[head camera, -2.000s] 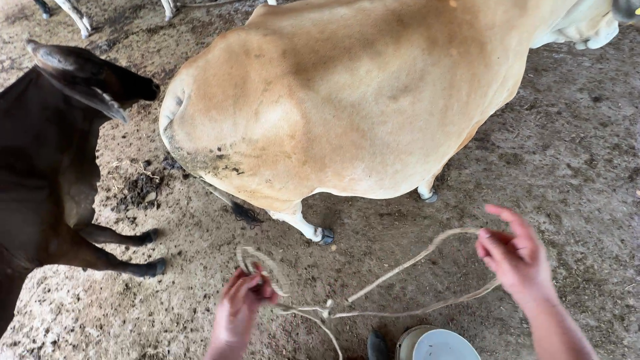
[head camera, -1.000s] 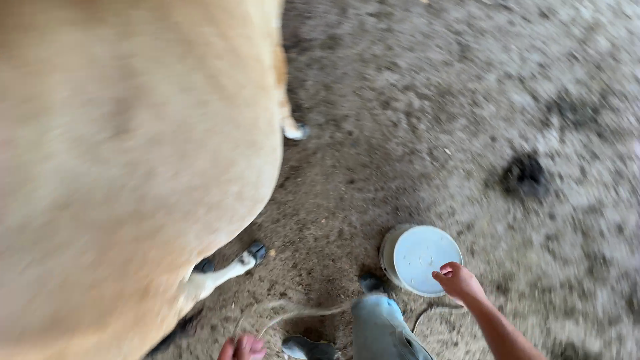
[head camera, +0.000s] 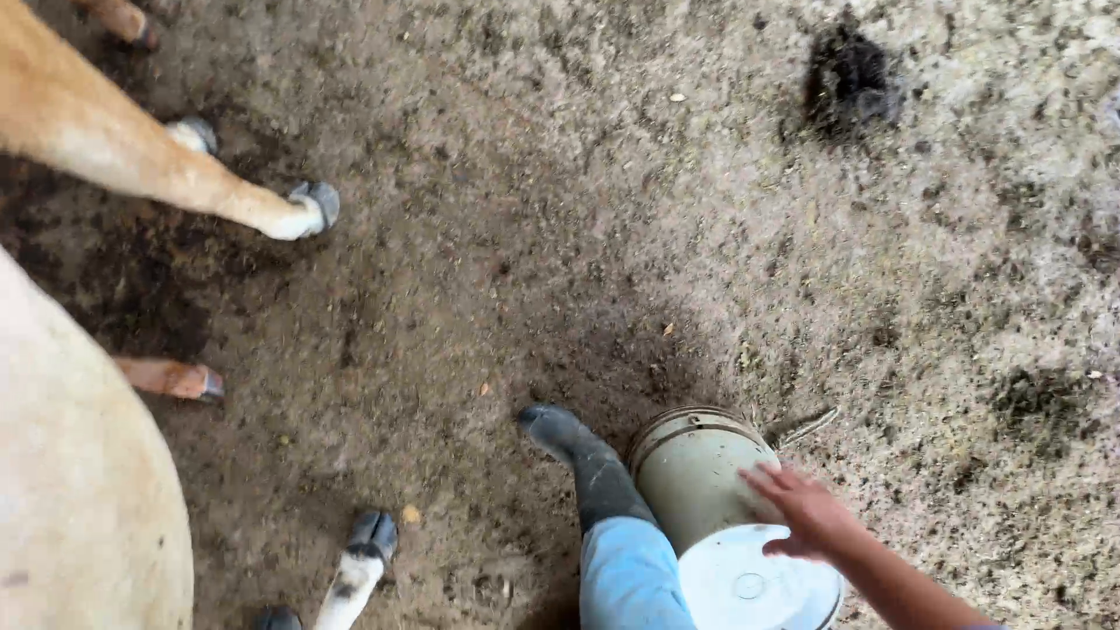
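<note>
A pale plastic bucket (head camera: 700, 481) is at the lower centre right, its white round lid (head camera: 744, 582) toward the bottom edge. Over the bucket's side and the lid's edge is my right hand (head camera: 805, 512), fingers spread and gripping nothing; whether it touches the bucket cannot be told. Beside the bucket is my own leg in a dark rubber boot (head camera: 604, 472) and light blue trousers (head camera: 630, 569). A short piece of rope (head camera: 809, 426) lies on the ground beyond the bucket. My left hand is out of view.
A tan cow's pale flank (head camera: 79, 472) fills the lower left. Cattle legs and hooves (head camera: 319, 206) stand at the upper left, and another hoof (head camera: 374, 534) is at the bottom. Dung (head camera: 849, 83) lies on the dirt floor (head camera: 525, 219) at the upper right.
The rope loop held between my hands two seconds ago is no longer seen in them. My left hand has left the view. The bucket, upright before, now appears tilted. The view has swung right.
</note>
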